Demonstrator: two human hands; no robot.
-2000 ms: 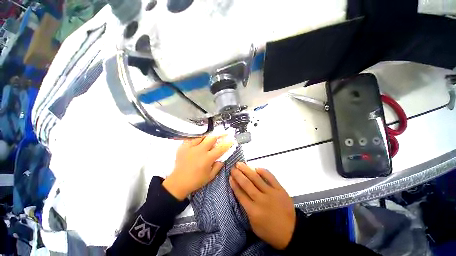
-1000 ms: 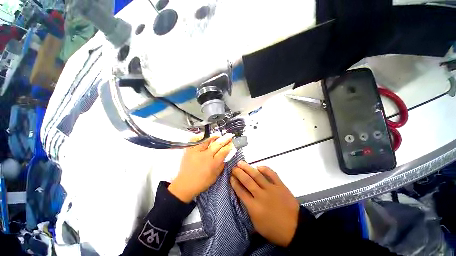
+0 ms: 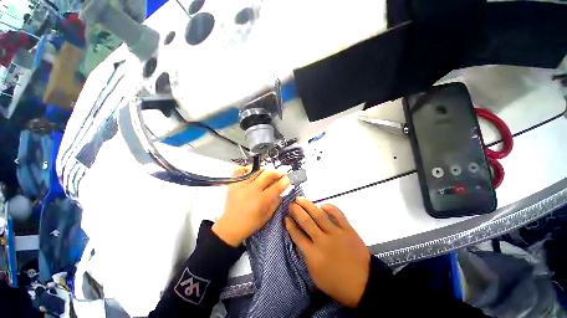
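The checked fabric (image 3: 273, 267) runs from my lap up over the table's front edge to the presser foot area (image 3: 273, 156) of the white sewing machine (image 3: 217, 68). The white fabric (image 3: 137, 230) spreads left of it. My left hand (image 3: 247, 208) presses on the cloth with fingertips close to the presser foot. My right hand (image 3: 328, 248) lies on the right edge of the checked fabric, fingers together, just below the foot. The needle and the seam under my left fingers are hidden.
A smartphone (image 3: 449, 149) lies over red-handled scissors (image 3: 497, 140) on the right. Black strips (image 3: 354, 74) hang over the machine head. A measuring tape strip (image 3: 472, 236) follows the front edge. Striped stacked pieces (image 3: 93, 118) stand behind left.
The view has shifted a little, moving the machine head left in the picture. Less white fabric shows at my left fingertips. Both hands stay on the cloth near the foot.
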